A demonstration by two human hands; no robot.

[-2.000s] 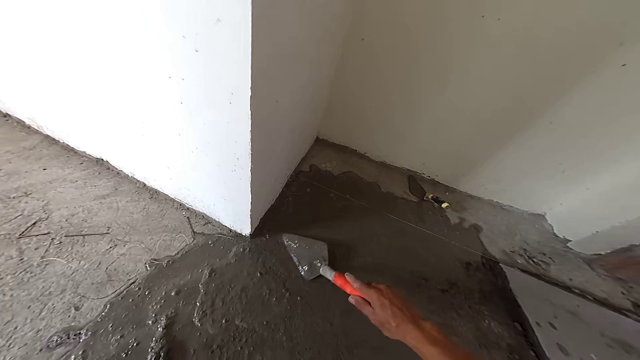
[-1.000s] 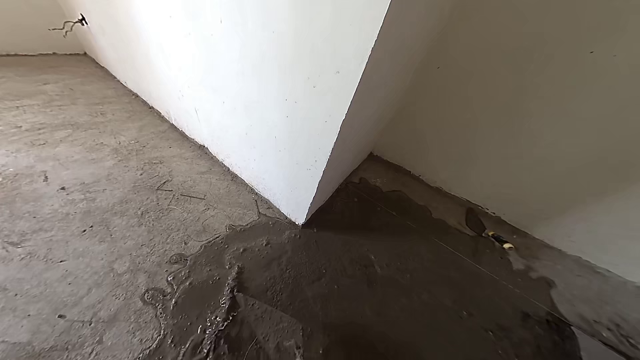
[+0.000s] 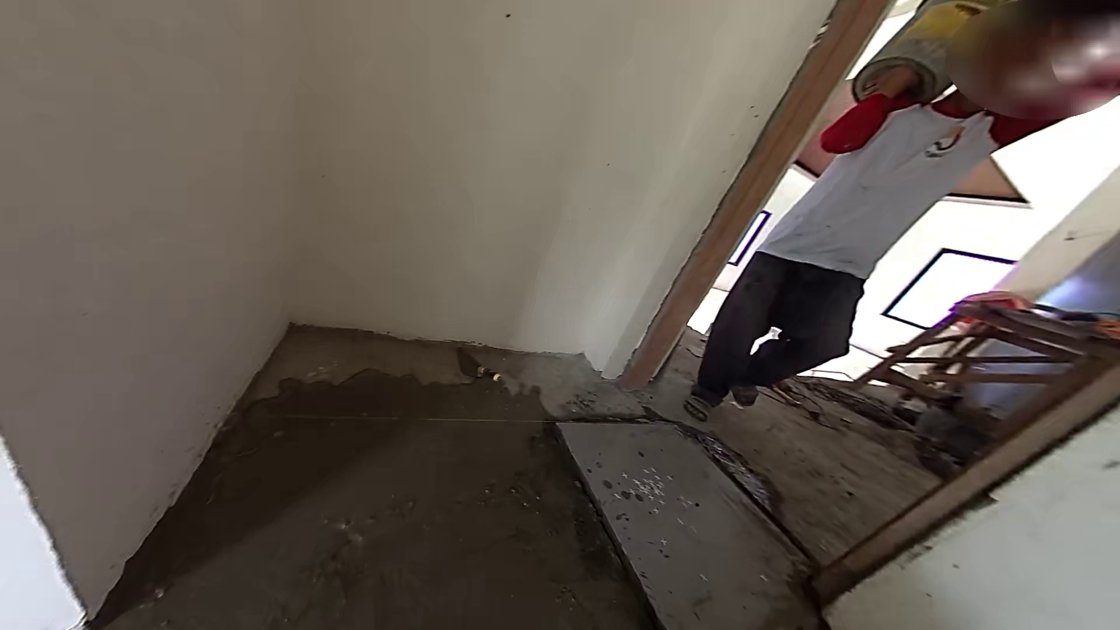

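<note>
Neither my left hand nor my right hand shows now. Dark wet mortar (image 3: 394,516) covers the floor between the walls. A thin string line (image 3: 420,419) runs across it to the corner of a large grey tile (image 3: 674,516). Several small white cross-shaped tile spacers (image 3: 647,484) lie scattered on that tile among dark spots. Near the foot of the back wall lies a small trowel (image 3: 479,367) with a dark blade and a black and yellow handle.
Beyond the wooden door frame (image 3: 744,201), a person (image 3: 840,201) stands with a bucket-like container (image 3: 919,52) at shoulder height. A wooden trestle (image 3: 989,346) stands behind at the right. Plastered walls (image 3: 490,175) bound the mortar at the left and back.
The view has swung right, to the doorway. Two seconds ago a hand held an orange-handled pointed trowel on the mortar by the wall corner; that hand and trowel are out of view.
</note>
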